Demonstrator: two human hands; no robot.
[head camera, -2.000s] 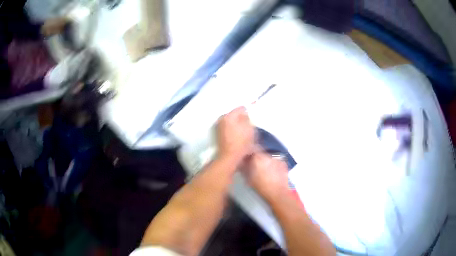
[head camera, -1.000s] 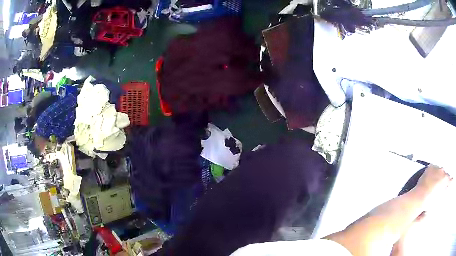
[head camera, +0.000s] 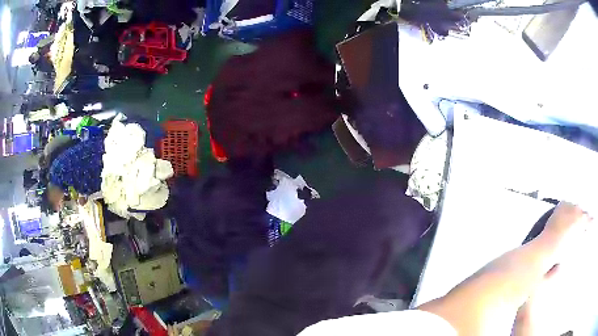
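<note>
My left hand (head camera: 568, 222) is at the far right, on the white cloth-covered table (head camera: 482, 230). It is overexposed, and whether it grips anything cannot be told. A dark curved piece (head camera: 539, 225) lies against its near side, partly hidden by the hand and arm; a short dark thread-like line runs beside it. Of my right arm only a small bright part shows at the lower right, behind the left forearm; the right hand (head camera: 553, 270) is mostly hidden or washed out.
A second white table (head camera: 485, 72) has a tan block (head camera: 552, 31). Dark purple cloth (head camera: 315, 262) hangs or lies left of the near table. On the green floor are a maroon cloth heap (head camera: 275, 92), red basket (head camera: 178, 147), blue basket (head camera: 272, 23) and brown carton (head camera: 370, 59).
The view swung from the table to the floor on the left, then shifted slightly. Both hands were in mid-picture two seconds ago; now they are at the right edge.
</note>
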